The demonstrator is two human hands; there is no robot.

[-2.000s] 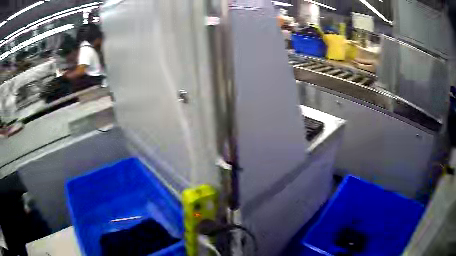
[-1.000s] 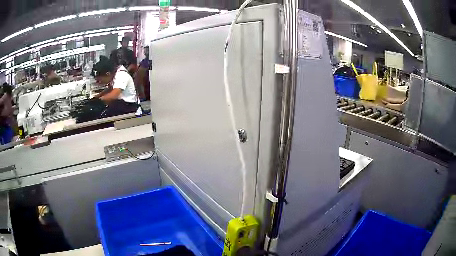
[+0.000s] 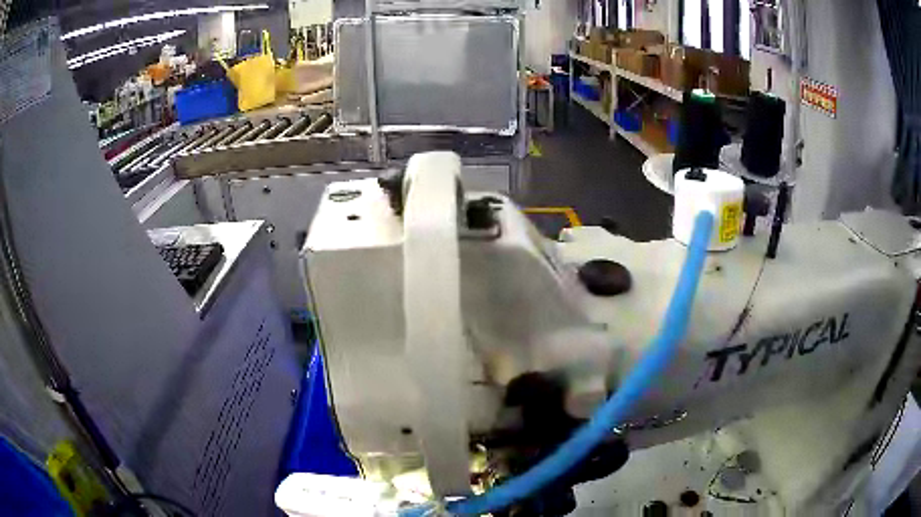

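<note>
The off-white sewing machine head [image 3: 646, 333], marked "TYPICAL", fills the near view. A pale curved upright bar [image 3: 434, 303] stands at its near end. A light-blue hose [image 3: 646, 374] curves from a white cylinder with a yellow label [image 3: 693, 202] down to the lower front. A small white elongated piece [image 3: 328, 495] lies at the hose's lower end. Dark blurred parts show behind the hose; what they are I cannot tell. Neither of my hands is in view, and no workpiece can be made out.
A grey cabinet [image 3: 111, 263] stands left, with a yellow-green block [image 3: 76, 480] below it. A keyboard [image 3: 192, 265] lies on a ledge. Blue bin parts [image 3: 321, 429] show beyond the machine. Two black thread cones [image 3: 699, 131], a roller conveyor [image 3: 242, 136] and carton shelves [image 3: 646, 76] are behind.
The view has swung right from the grey cabinet and blue bins. The cabinet has shifted to the left edge, and the sewing machine head has come into view.
</note>
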